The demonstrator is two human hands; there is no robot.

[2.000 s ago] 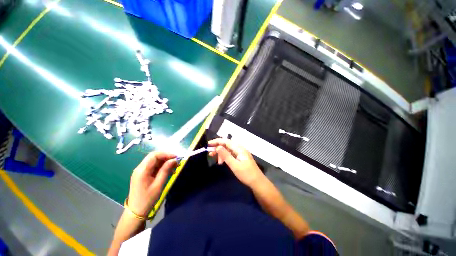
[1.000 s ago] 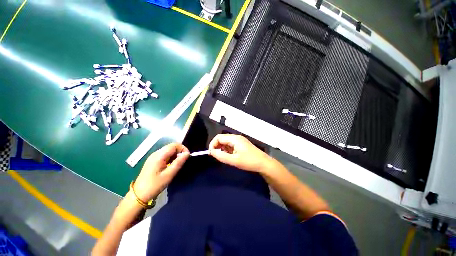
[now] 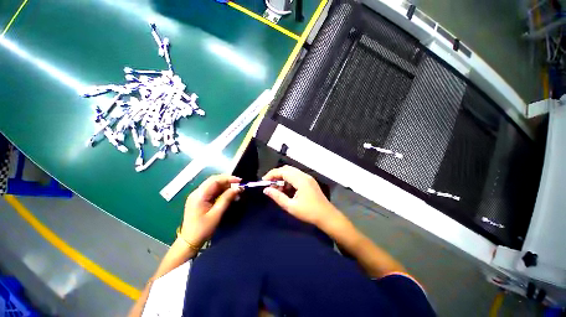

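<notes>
A short white cable assembly (image 3: pixel 257 184) with blocky ends is held level between my two hands, in front of my dark clothing. My left hand (image 3: pixel 208 205) pinches its left end. My right hand (image 3: pixel 299 195) has its fingertips at the right end, where the pale connector shows between them. A loose pile of white cable assemblies (image 3: pixel 152 105) lies on the green table (image 3: pixel 93 186). Three more lie spaced in a row on the black mesh conveyor belt (image 3: pixel 372 111).
A steel ruler (image 3: pixel 217 145) lies slanted at the table's yellow-taped edge. The white conveyor rail (image 3: pixel 378 195) runs beside me on the right. A white-grey hood (image 3: pixel 549 186) stands at the belt's far right end. A grey-white device (image 3: pixel 278 7) is cut off at the top.
Both hands still hold the cable; the fingers have opened a little, so more of it shows. The three cables on the belt have shifted slightly right and down in view since one second ago.
</notes>
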